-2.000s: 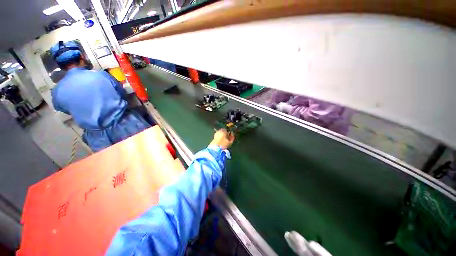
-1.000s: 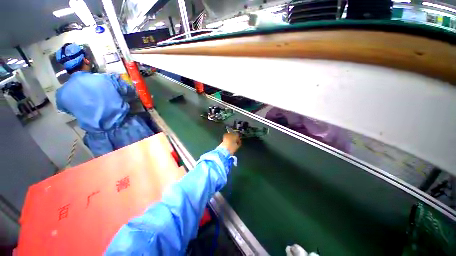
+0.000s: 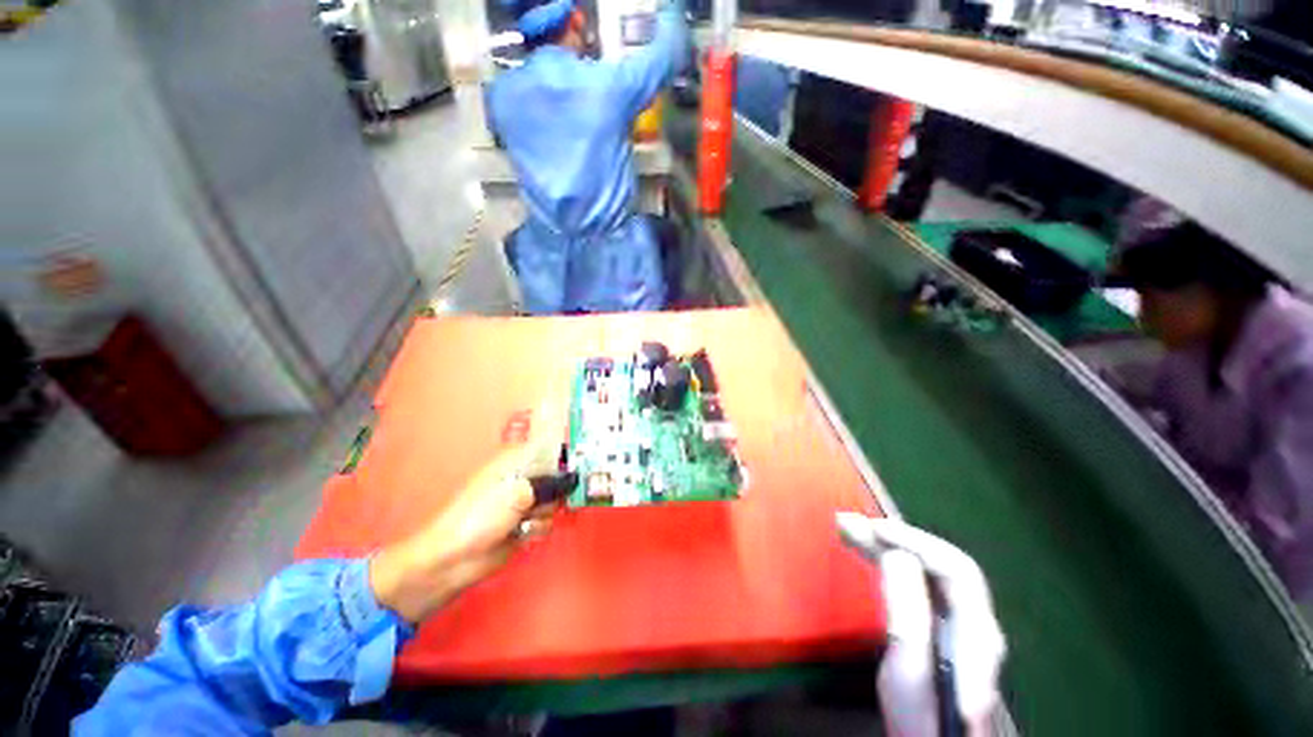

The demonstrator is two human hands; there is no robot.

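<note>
A green circuit board (image 3: 655, 432) is over the red-orange foam pad (image 3: 648, 590), its component side up with black round parts at the back. My left hand (image 3: 483, 518), with black finger cots, grips the board's near left corner. My right hand (image 3: 936, 612), in a white glove, is at the pad's right edge beside the conveyor. It holds a slim black stick (image 3: 943, 655), apart from the board.
The green conveyor belt (image 3: 922, 418) runs along the right with another board (image 3: 958, 305) on it. A person in blue (image 3: 576, 159) stands beyond the pad. A person in pinkish purple (image 3: 1238, 389) is across the belt. Red-wrapped posts (image 3: 716, 137) and a shelf (image 3: 1037, 137) stand over the belt.
The view has turned left. My left hand has brought a board from the belt over to the foam pad. My right hand shows more fully, with a black stick in it.
</note>
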